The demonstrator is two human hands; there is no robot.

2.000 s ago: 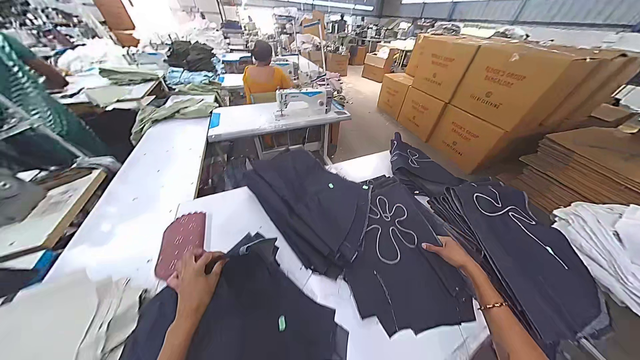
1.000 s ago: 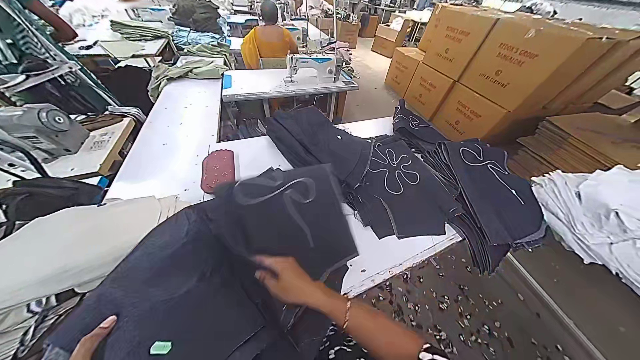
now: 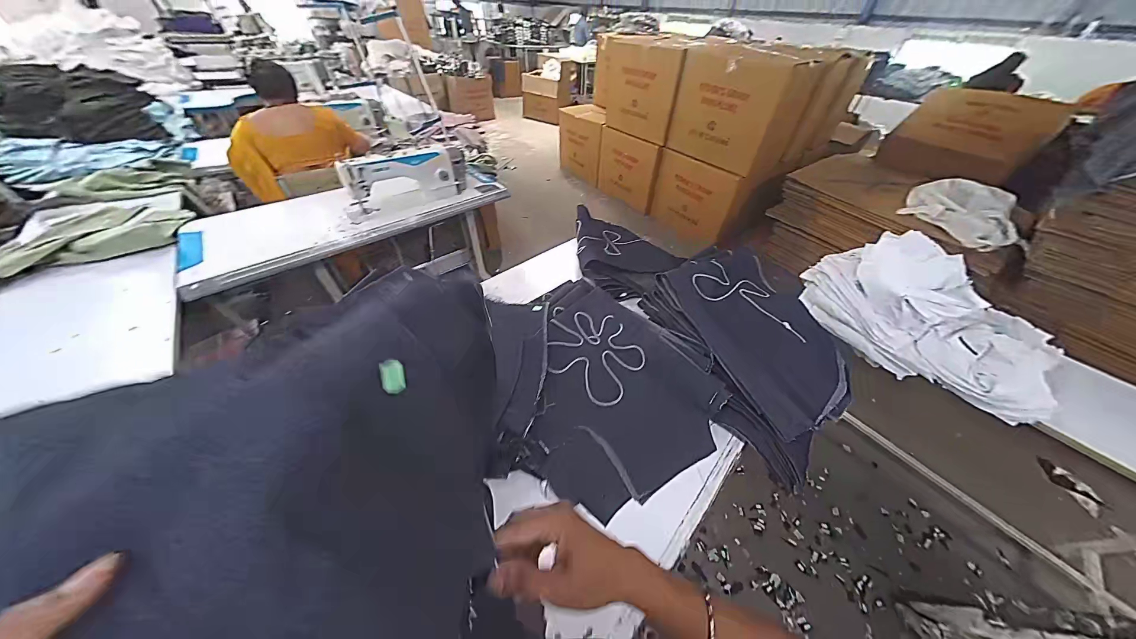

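A large dark navy fabric panel (image 3: 266, 461) with a small green sticker (image 3: 392, 377) fills the left and lower middle of the view. My left hand (image 3: 71, 595) is at its lower left, thumb over the cloth and the other fingers hidden. At the panel's right edge is my right hand (image 3: 568, 555), fingers bent and blurred; its hold is unclear. Beyond it, a navy piece with a flower outline in light stitching (image 3: 599, 355) lies on the white table (image 3: 701, 506). To its right rests a stack of navy pieces (image 3: 754, 337) with similar stitching.
A sewing machine (image 3: 404, 173) stands on a table ahead, with a person in yellow (image 3: 288, 133) beyond. Cardboard boxes (image 3: 692, 115) are piled behind the stack. White cloth (image 3: 932, 328) and flat cardboard (image 3: 861, 204) lie at right. Scraps (image 3: 799, 550) litter the floor.
The stitched piece that was by my right hand a second ago is out of sight, and a plain panel with a green sticker now stands raised. The maroon item is no longer visible.
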